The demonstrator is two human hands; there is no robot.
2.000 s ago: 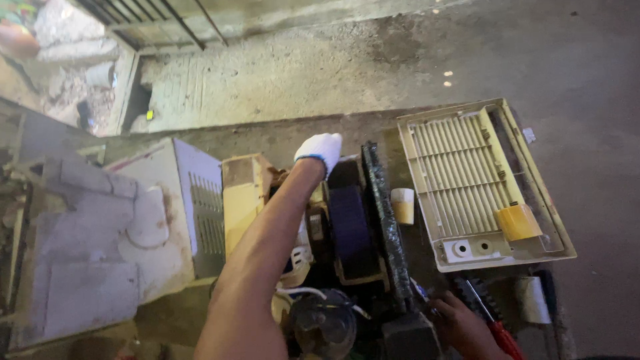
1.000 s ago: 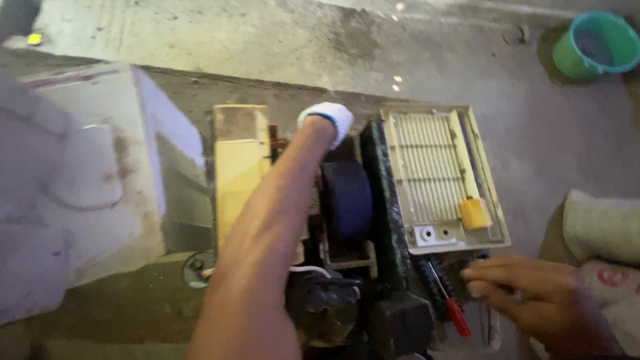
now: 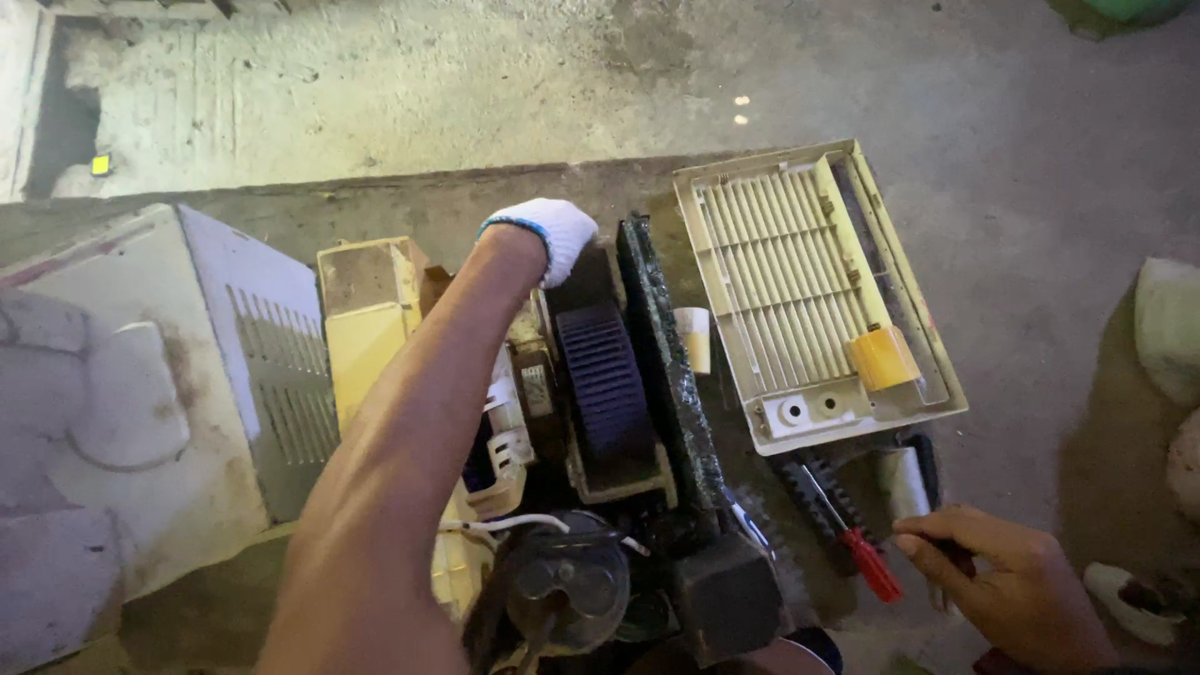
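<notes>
My left hand [image 3: 553,236], in a white knit glove with a blue-green cuff, rests at the far end of an opened window air conditioner, above its dark blower wheel [image 3: 605,380]. Its fingers are hidden from view. Right of the wheel stands the finned coil [image 3: 667,366]; the compressor [image 3: 567,581] sits nearer me with a white cable across it. My bare right hand [image 3: 1008,572] is low at the right, thumb and index finger close together by a white cylinder [image 3: 905,483]; whether it holds something is unclear. A screwdriver with a red handle [image 3: 870,564] lies left of it.
A cream louvred front grille [image 3: 787,253] lies right of the unit with a yellow tape roll [image 3: 883,358] on it. Another roll [image 3: 694,339] stands between grille and coil. A slotted metal casing [image 3: 220,356] is at the left. Pale sacks [image 3: 1167,328] lie far right.
My right hand was low by the coil's near end two seconds ago, then moved right past the screwdriver. My left hand stays at the unit's far end. The view has shifted.
</notes>
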